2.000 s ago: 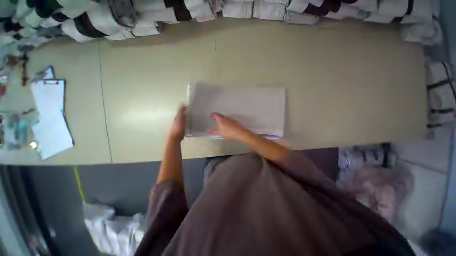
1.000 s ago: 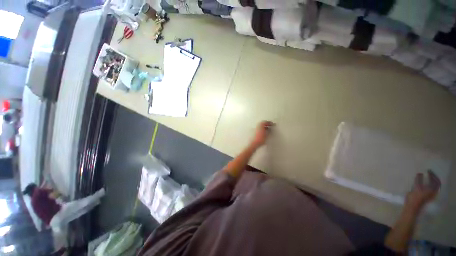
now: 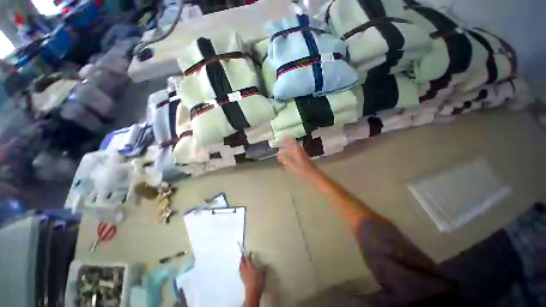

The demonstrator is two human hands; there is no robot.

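My left hand (image 3: 252,277) is at the right edge of the white sheets on a clipboard (image 3: 217,246). A slim pen-like thing (image 3: 240,245) shows at its fingertips, small and blurred. My right hand (image 3: 293,154) reaches to the lower front of the stacked striped bundles, fingers apart, holding nothing visible. Whether it touches them is unclear. A pale green bundle (image 3: 286,125) with a dark centre stripe lies just above it. A light blue bundle (image 3: 288,78) rests on top of the stack. The flat stack of clear poly bags (image 3: 458,195) lies at the right.
A white tray of metal pieces (image 3: 125,286), red-handled scissors (image 3: 106,232), a dark pen (image 3: 173,257), brass-coloured hardware (image 3: 164,204) and another white tray (image 3: 129,195) are on the left of the table. More striped bundles (image 3: 440,72) line the back.
The view has turned towards the left and back. My left hand has moved to the clipboard. My right hand has left the poly bag stack and reached to the bundles.
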